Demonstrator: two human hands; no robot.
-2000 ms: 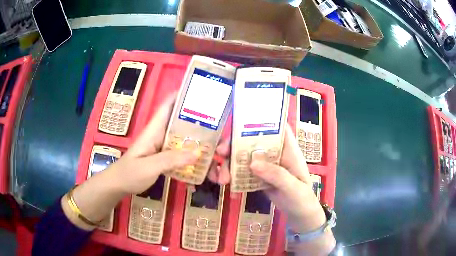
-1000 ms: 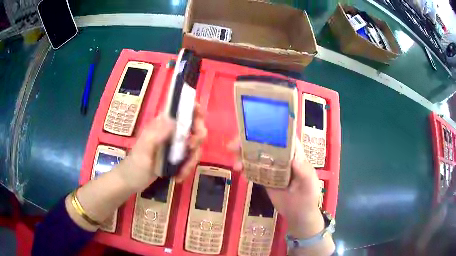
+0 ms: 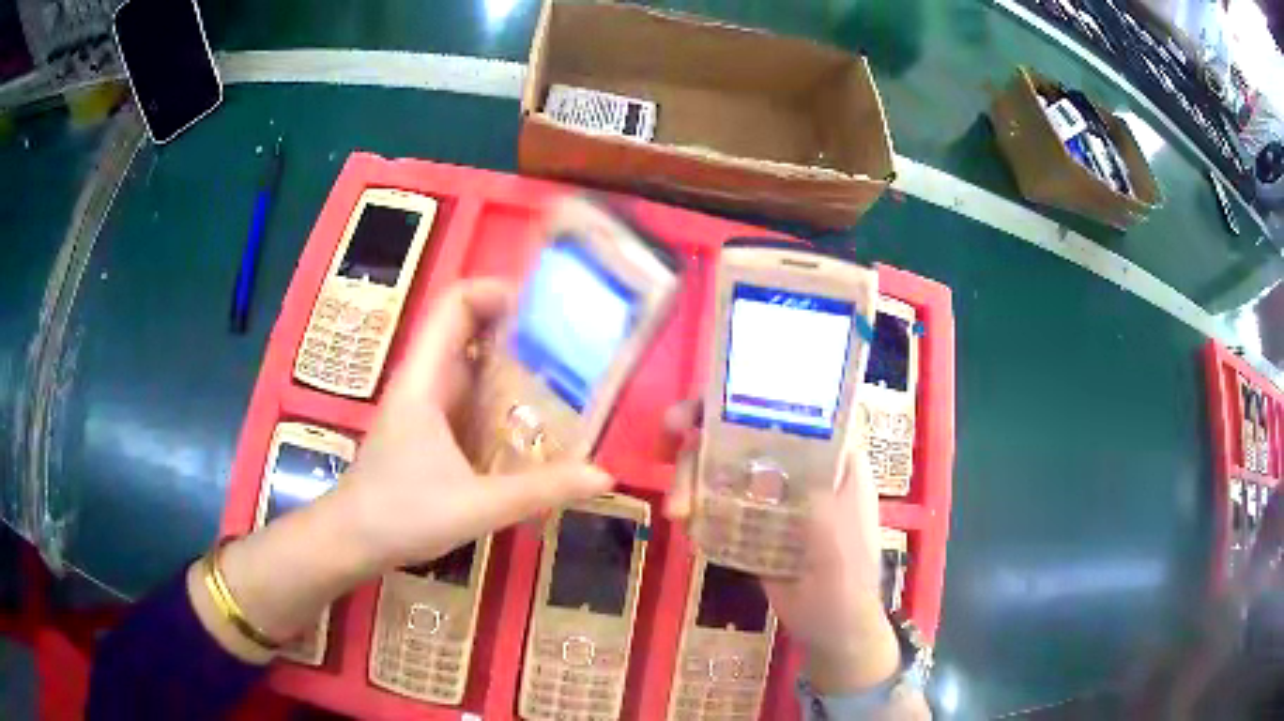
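Observation:
My left hand (image 3: 408,472) holds a gold keypad phone (image 3: 570,331), tilted and blurred, its screen lit blue and white. My right hand (image 3: 824,563) holds another gold keypad phone (image 3: 784,380) upright, screen lit white with blue bands, face towards me. Both phones are above the red phone tray (image 3: 486,183). Several gold phones lie face up in the tray pockets, such as one at upper left (image 3: 368,293) and one at bottom middle (image 3: 584,606). The fingers behind the right phone are mostly hidden.
A brown carton (image 3: 704,162) behind the tray holds a white-labelled battery (image 3: 601,113). A battery carton (image 3: 1077,155) stands at upper right. A blue pen (image 3: 255,254) and a touchscreen phone (image 3: 166,68) lie at left. A neighbouring red tray (image 3: 1225,465) shows at the right edge.
The left phone was turned on edge a second ago; its lit face now shows again. The right phone has moved slightly right and down, and its blue screen now shows white.

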